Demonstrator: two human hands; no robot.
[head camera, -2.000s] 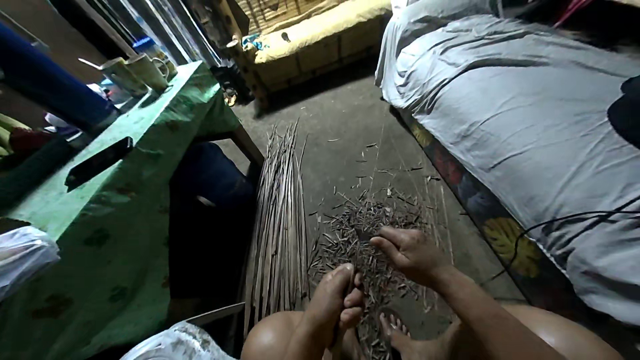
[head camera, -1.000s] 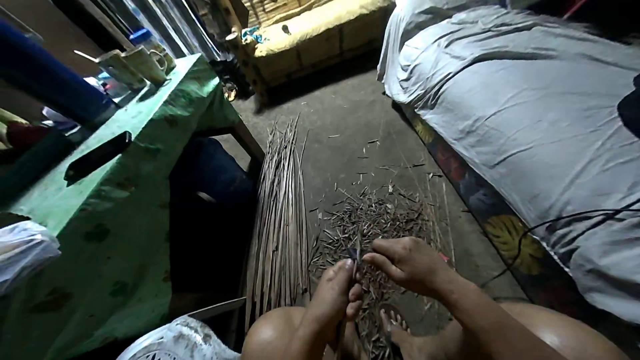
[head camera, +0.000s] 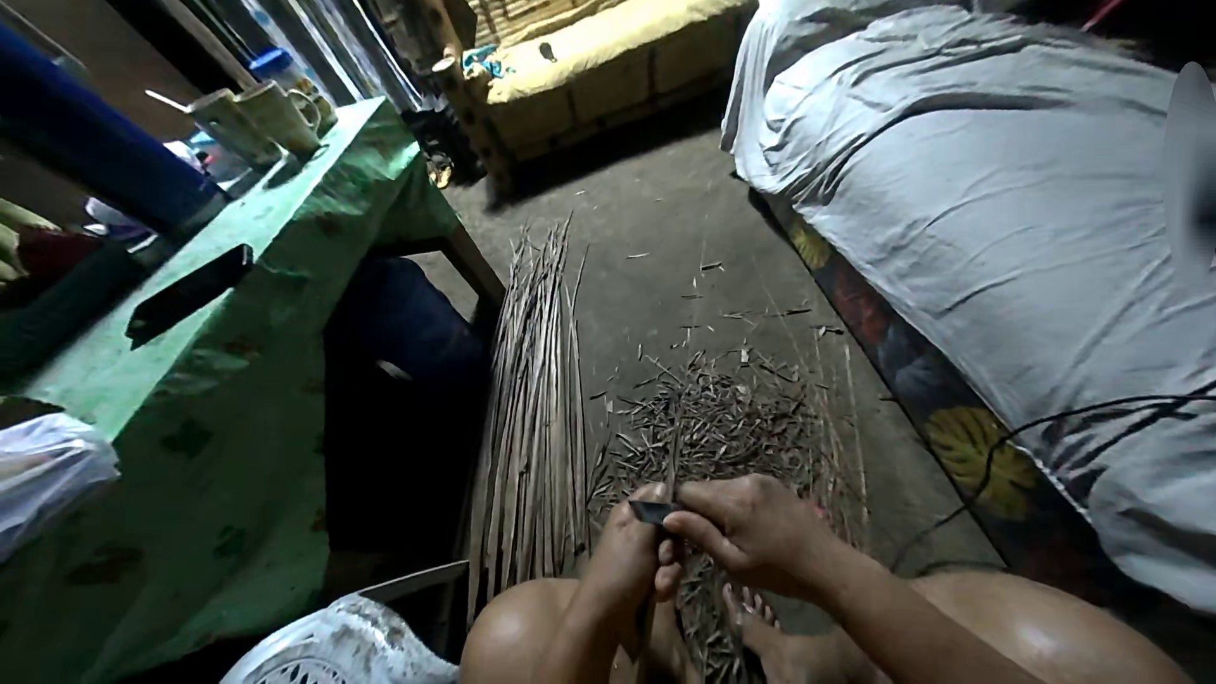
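Note:
My left hand (head camera: 629, 551) is closed around a long thin strip of dry plant stalk (head camera: 674, 456), which rises above the fingers and appears to extend below them. A small dark flat blade (head camera: 653, 513) lies crosswise at the left thumb; which hand bears it is hard to tell. My right hand (head camera: 750, 522) meets the left one, its thumb near the blade and its fingertips pinching at the strip. Under both hands is a heap of short dry stalk pieces (head camera: 722, 418) on the floor. Long dry strips (head camera: 532, 408) lie in a bundle left of the heap.
Left stands a table with a green cloth (head camera: 228, 418), bearing a phone (head camera: 190, 294), mugs (head camera: 275, 119) and a plastic bag (head camera: 52, 475). A white plastic chair (head camera: 351, 646) is at lower left. A bed with a grey sheet (head camera: 950, 190) and a dark cable (head camera: 1092, 408) fill the right.
My right hand has moved left to meet my left hand. The dark blade shows between them now; it was not plain two seconds ago.

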